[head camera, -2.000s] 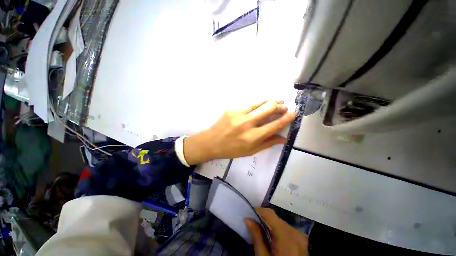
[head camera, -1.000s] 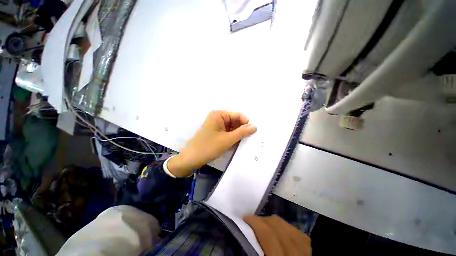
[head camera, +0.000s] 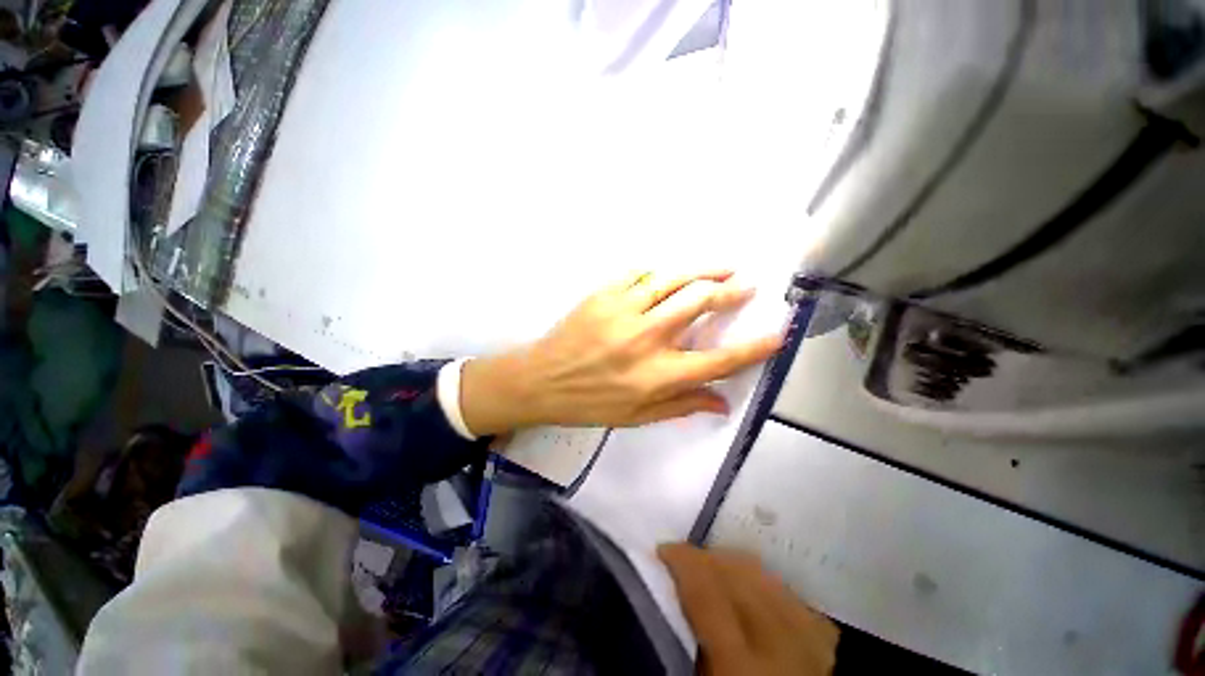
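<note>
A curved band (head camera: 648, 482), pale layer with a dark grey edge, runs from my lap up to the presser foot area (head camera: 822, 310) of the sewing machine (head camera: 971, 172). My left hand (head camera: 621, 354) lies palm down on the band with its fingers spread, fingertips at the dark edge just left of the foot. My right hand (head camera: 753, 614), slightly blurred and cut off by the bottom edge, grips the band's lower part over my lap. Glare washes out the upper part of the band; the needle cannot be made out.
A shiny plastic-wrapped roll (head camera: 251, 132) and curved white strips (head camera: 112, 172) lie at the left table edge, with thin cables (head camera: 198, 324) hanging below. A grey-and-white piece (head camera: 694, 33) lies behind the work. A red object (head camera: 1192, 634) shows at the right rim.
From one second ago, my left hand has moved right and spread its fingers beside the foot. The machine head fills more of the view. My right hand still holds the band.
</note>
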